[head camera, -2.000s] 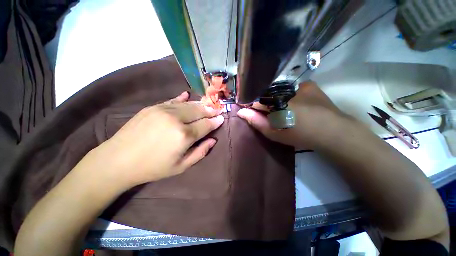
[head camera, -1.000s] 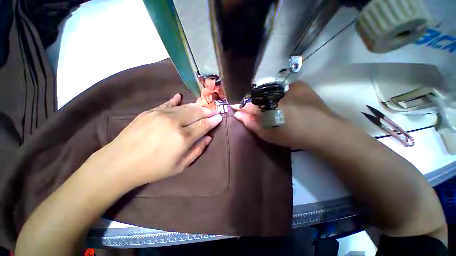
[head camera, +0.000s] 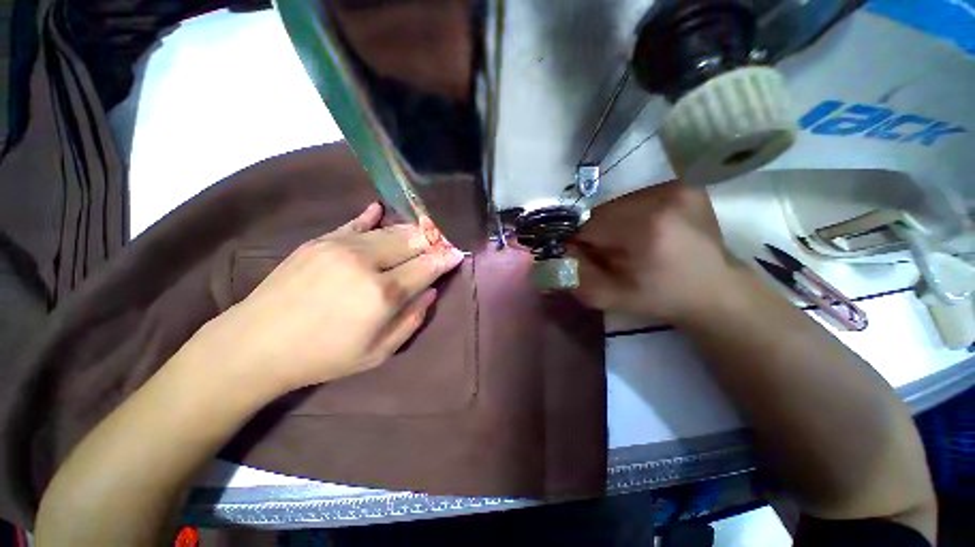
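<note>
A brown garment panel (head camera: 374, 443) lies on the white table under the machine head, with a stitched rectangular outline on it. My left hand (head camera: 347, 299) rests flat on the panel, fingertips beside the needle area. My right hand (head camera: 652, 262) is right of the needle area at the panel's right side, its fingers partly hidden behind the tension knob (head camera: 556, 274); whether it pinches the cloth is unclear. An orange-red tuft (head camera: 433, 236) shows at my left fingertips. The presser foot and needle are mostly hidden.
Thread snips (head camera: 813, 286) lie open-bladed at the right on the machine bed. The white machine head (head camera: 855, 80) with "JACK" lettering fills the top. A ridged pale knob (head camera: 730, 123) hangs above. Stacked brown pieces (head camera: 64, 160) are at the left. A ruler tape (head camera: 353, 506) runs along the front edge.
The camera view has shifted, showing more of the machine's lettering. My right hand has moved away from the needle area and looks more curled. My left hand stays on the panel near the needle area.
</note>
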